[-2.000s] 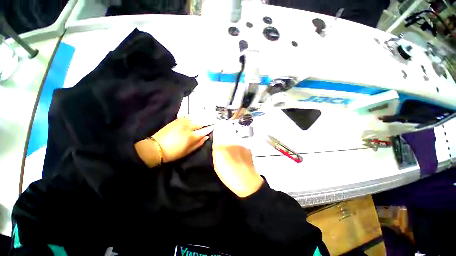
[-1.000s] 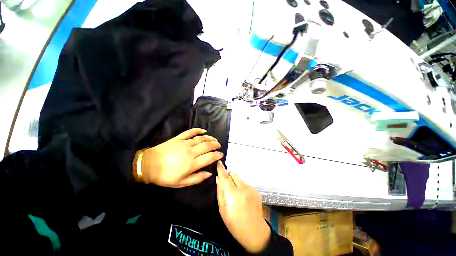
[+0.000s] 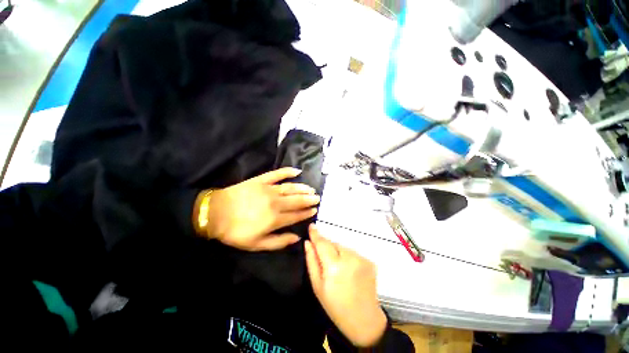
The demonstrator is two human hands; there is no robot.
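A large black garment (image 3: 186, 103) lies heaped on the left of the white table. A smoother, shinier black strip (image 3: 302, 152) lies at its right edge, left of the needle area (image 3: 362, 165) and apart from it. My left hand (image 3: 265, 210) lies flat on the strip, palm down, fingers pointing right. My right hand (image 3: 345, 283) is at the garment's right edge below it, fingertips touching the cloth edge; whether it pinches the cloth is partly hidden. Red-handled snips (image 3: 405, 238) lie on the table right of my hands.
The white sewing machine arm (image 3: 441, 83) with a blue stripe crosses the upper right. A dark plate (image 3: 447, 203) lies beside it. A second small reddish tool (image 3: 517, 269) and purple cloth (image 3: 566, 298) are at the far right. A yellow-brown box (image 3: 438, 339) is below the table edge.
Since the first frame both hands have moved back from the needle area, and the shiny strip has come into view. In the last second the view shifts and the hands stay nearly in place on the cloth.
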